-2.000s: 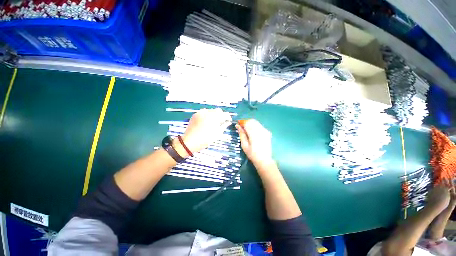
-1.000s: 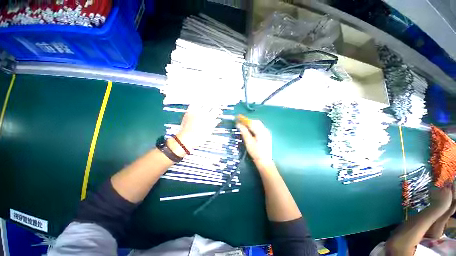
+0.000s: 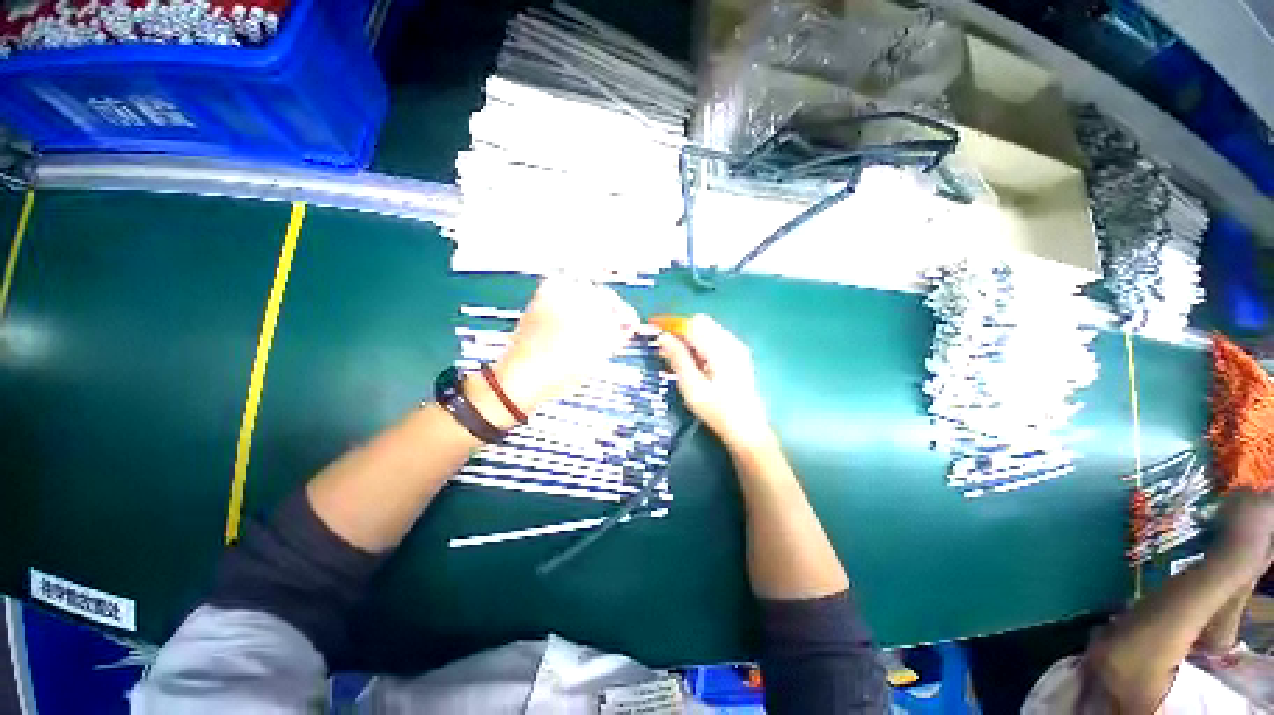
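Observation:
Thin white leads with dark right ends lie in loose rows on the green mat. My left hand is over their upper part, fingers closed; a short white end shows at its fingertips, the rest hidden by the hand. My right hand is just right of it, thumb and finger closed at a small orange piece; whether it is held or worn is unclear. The fingertips of both hands nearly meet. A dark cord runs across the leads' right ends from below my right hand.
A stack of white tubes lies beyond my hands. A beige tray holds clear bags and dark cord. A blue bin stands upper left. White lead bundles lie right. Another person's arm is at orange parts.
My left hand has moved from lower over the leads' upper rows back to closed fingers beside the orange piece. My right hand has barely moved. The whole view has shifted slightly.

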